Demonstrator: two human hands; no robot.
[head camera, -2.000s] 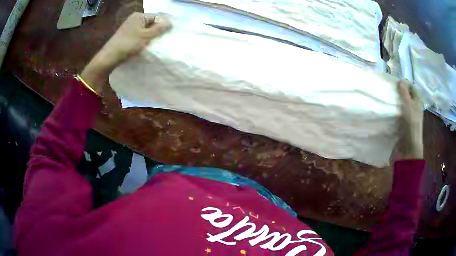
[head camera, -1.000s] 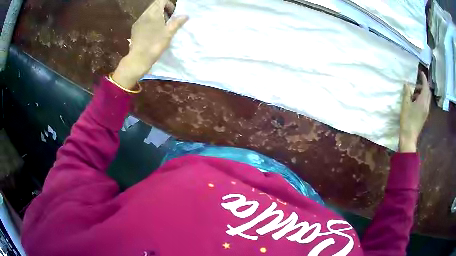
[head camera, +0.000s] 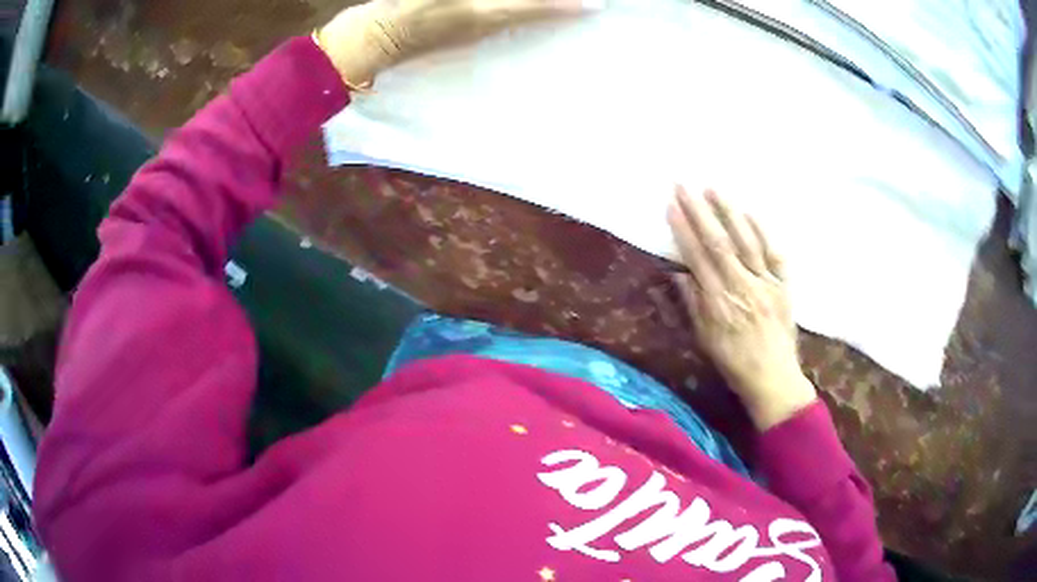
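Observation:
A long white body panel (head camera: 614, 125) lies flat on top of the near stack, slanting down to the right. My left hand (head camera: 455, 25) is at the top edge, flat over the panel's left part, slightly blurred; it grips nothing that I can see. My right hand (head camera: 733, 279) lies palm down at the panel's near edge, right of the middle, fingers extended on the cloth and holding nothing. The panel's right end is uncovered.
The worn brown table (head camera: 512, 250) shows along the panel's near edge. A second white stack (head camera: 978, 68) lies beyond a dark gap. Pale cut parts are cut off at the right edge. A pale strip (head camera: 25, 57) runs along the table's left edge. Scraps lie on the green floor.
The panel, held up at both ends before, now lies flat. My left hand has moved in over its left part. My right hand has left the right end for the near edge.

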